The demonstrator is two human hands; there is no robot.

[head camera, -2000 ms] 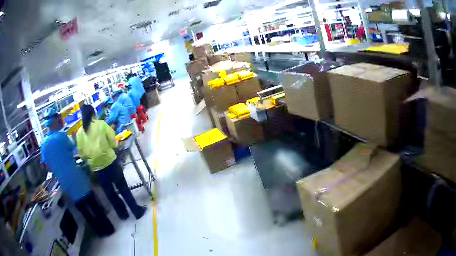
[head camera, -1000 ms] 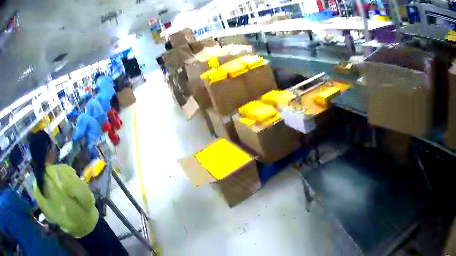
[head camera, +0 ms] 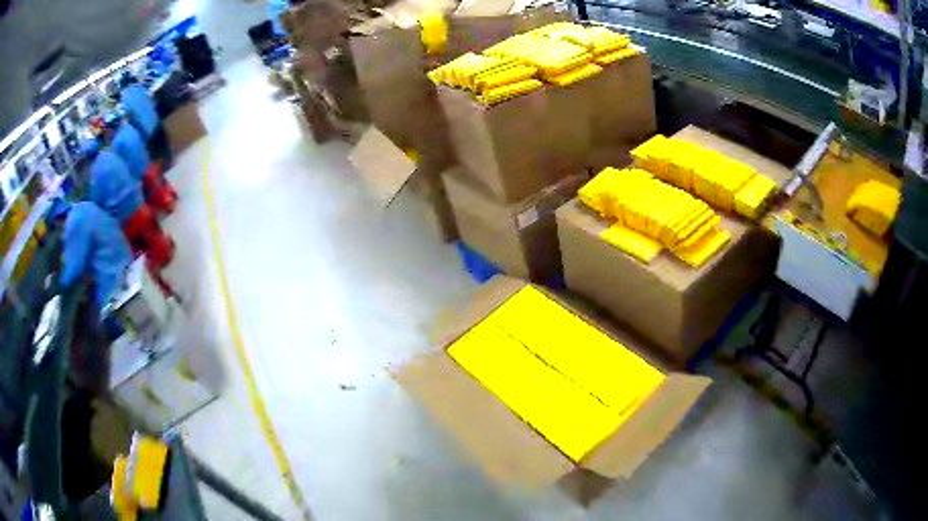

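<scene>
No hand is in view. Nearest in front of me, an open brown carton stands on the floor with its flaps spread. Flat yellow pieces fill it to near the top. Just behind it, a closed carton bears rows of yellow packets. What the yellow items are, I cannot tell.
Stacked cartons with more yellow packets stand at the back. A bench with an orange top is at right. A yellow floor line runs along the aisle. People in blue smocks sit at left. A dark rail is at lower left.
The view has moved forward along the aisle and tilted down. The open carton appears larger and nearer. The person in the yellow-green top and the large cartons at right have left the picture.
</scene>
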